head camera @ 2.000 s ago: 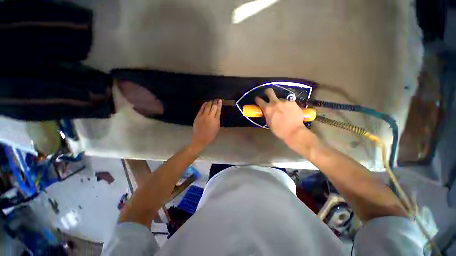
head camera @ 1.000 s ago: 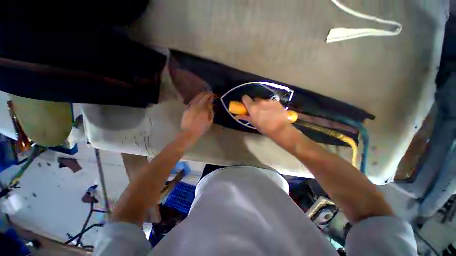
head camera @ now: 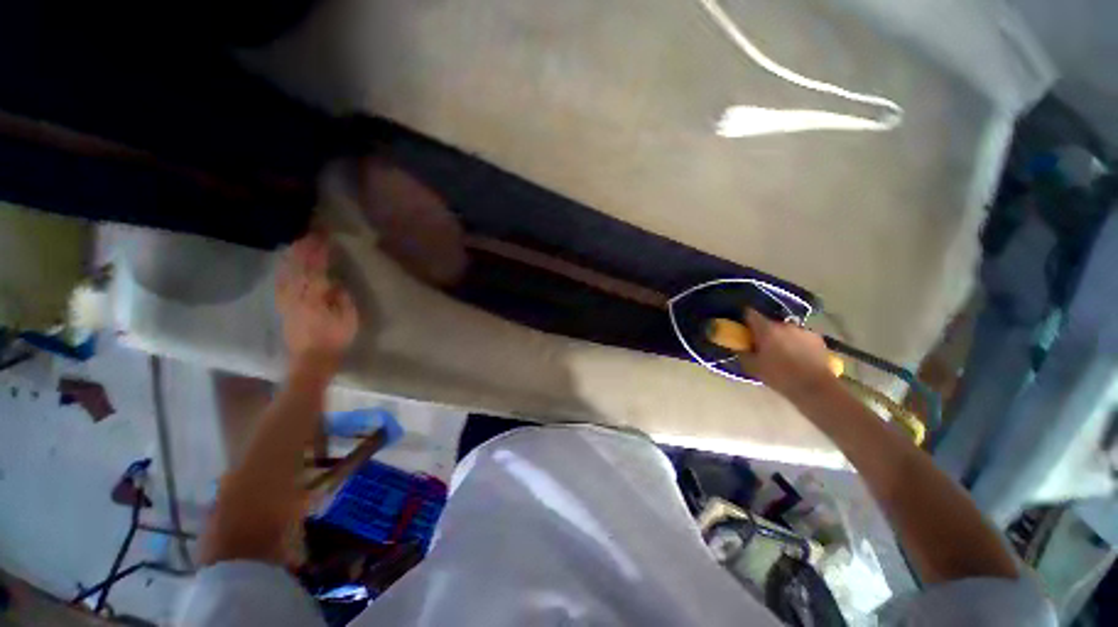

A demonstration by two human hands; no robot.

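Observation:
A dark sleeve (head camera: 539, 272) lies slantwise on the beige padded table (head camera: 589, 110), with a brown seam strip along it and a brown oval patch at its left end. My right hand (head camera: 787, 355) grips the orange-yellow handle of the steam iron (head camera: 711, 321), which rests on the sleeve's right end. My left hand (head camera: 316, 309) is over the table left of the sleeve, at the edge of the dark stack of sleeves (head camera: 159, 159). It is blurred, with no cloth seen held in it.
A thin white curved strip (head camera: 803, 120) lies on the table beyond the sleeve. A blue-green hose (head camera: 889, 367) trails from the iron to the right. An olive form (head camera: 43, 263) is at the left edge. A blue basket (head camera: 380, 502) and scraps are below the table.
My left hand has left the sleeve and moved left to the stack. The iron, in my right hand, has moved along the sleeve from its middle to its right end. The view has shifted.

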